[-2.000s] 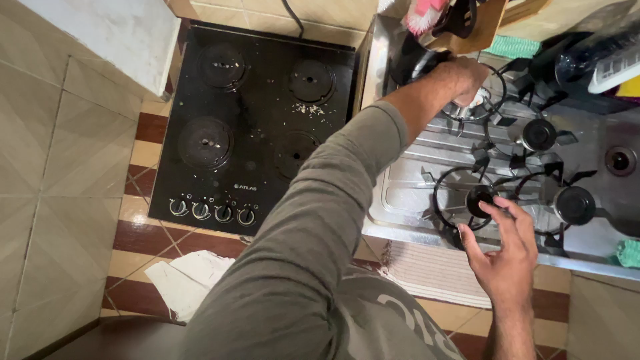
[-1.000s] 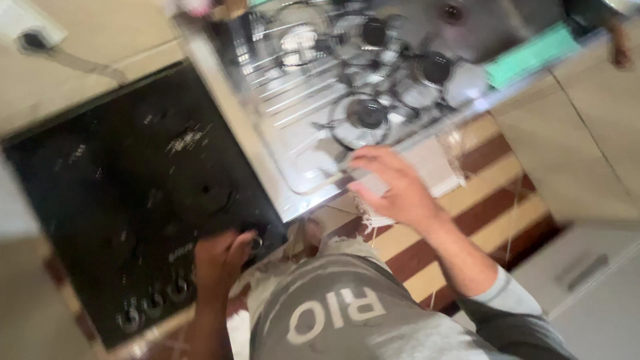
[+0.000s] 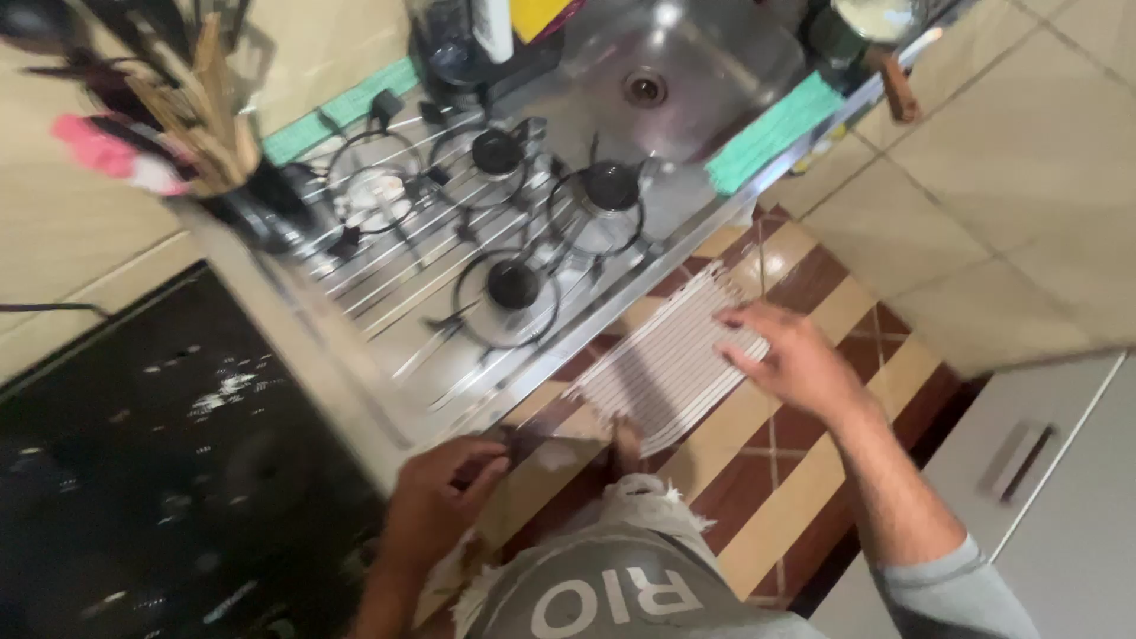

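My left hand (image 3: 444, 493) is beside the corner of the steel counter, its fingers curled and thumb apart, holding nothing that I can see. My right hand (image 3: 790, 355) hangs in the air above a striped floor mat (image 3: 666, 364), fingers apart and empty. Round black pan supports (image 3: 457, 302) and dark burner caps (image 3: 515, 284) stand on the ribbed steel drainboard (image 3: 444, 390) ahead of both hands. Small pale metal parts (image 3: 377, 195) lie within the far left support. To the left is the black cooktop (image 3: 177, 444), with pale crumbs or specks on its surface.
A utensil holder (image 3: 266, 209) with wooden tools stands at the drainboard's left corner. The sink (image 3: 683, 80) lies at the far right, with a green cloth (image 3: 777, 133) on its front edge. A pot with a wooden handle (image 3: 898, 89) juts past the counter edge. A grey cabinet (image 3: 1021, 470) is at right.
Both hands have come away from the burner parts on the drainboard, where they were two seconds ago. The view has turned and shifted strongly.
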